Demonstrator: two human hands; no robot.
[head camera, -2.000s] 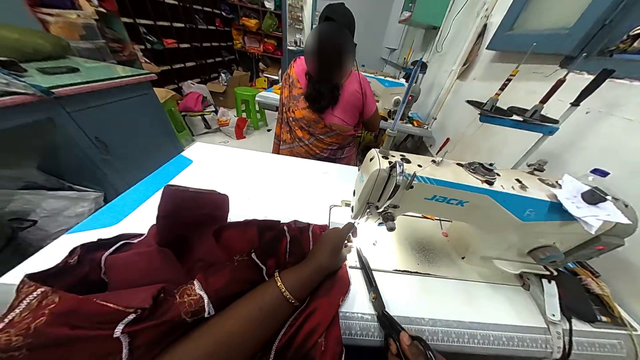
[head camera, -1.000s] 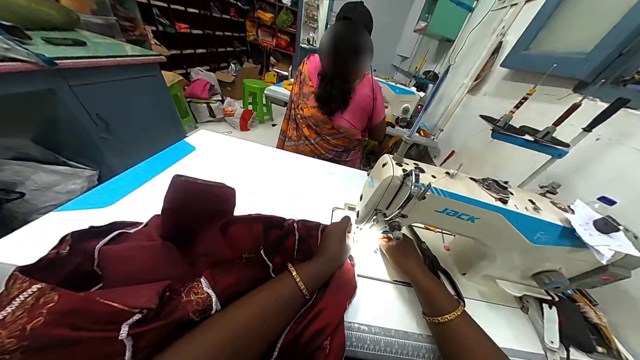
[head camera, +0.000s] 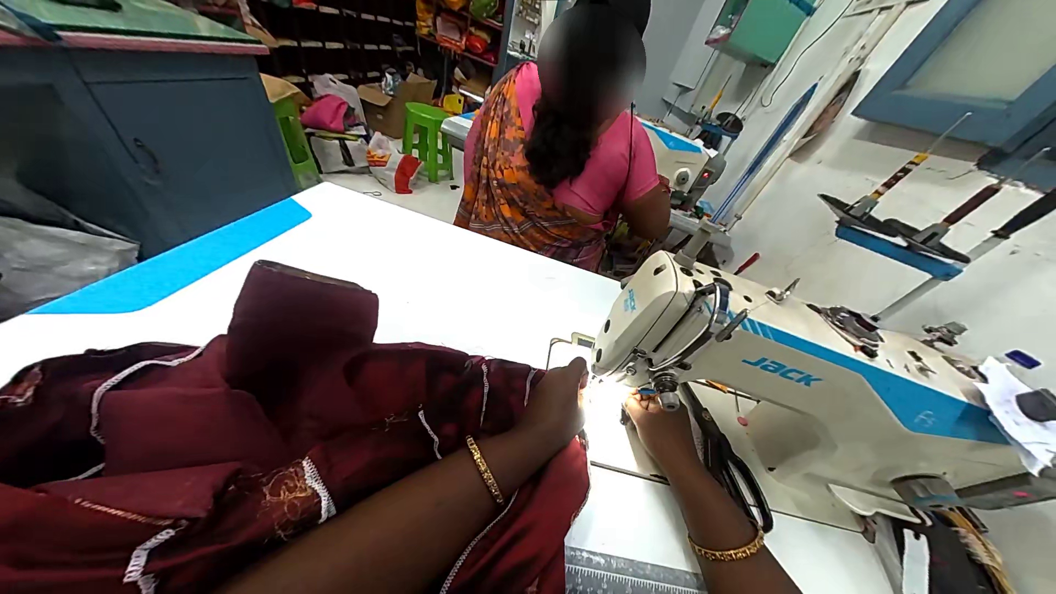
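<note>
Maroon fabric with white overlocked edges (head camera: 305, 429) lies bunched across the left of the white table. My left hand (head camera: 561, 404) rests at the fabric's right end, just left of the needle area of a Jack sewing machine (head camera: 792, 371); its fingers seem closed on the cloth edge, partly lost in the lamp's glare. My right hand (head camera: 660, 417) is at the other side of the needle area, under the machine head, its fingertips in glare and partly behind the machine, so its hold cannot be told. Black-handled scissors (head camera: 730, 470) lie on the machine bed beside my right wrist.
A person (head camera: 569, 148) sits with their back to me at another sewing machine (head camera: 681, 153) beyond the table. A metal ruler strip (head camera: 627, 573) runs along the near table edge. A thread stand (head camera: 899, 239) rises behind the machine. A blue-grey cabinet (head camera: 190, 132) stands at left.
The scissors, held in my right hand two seconds ago, now lie on the machine bed. My right hand has moved up to the needle area. My left hand stays beside it at the fabric.
</note>
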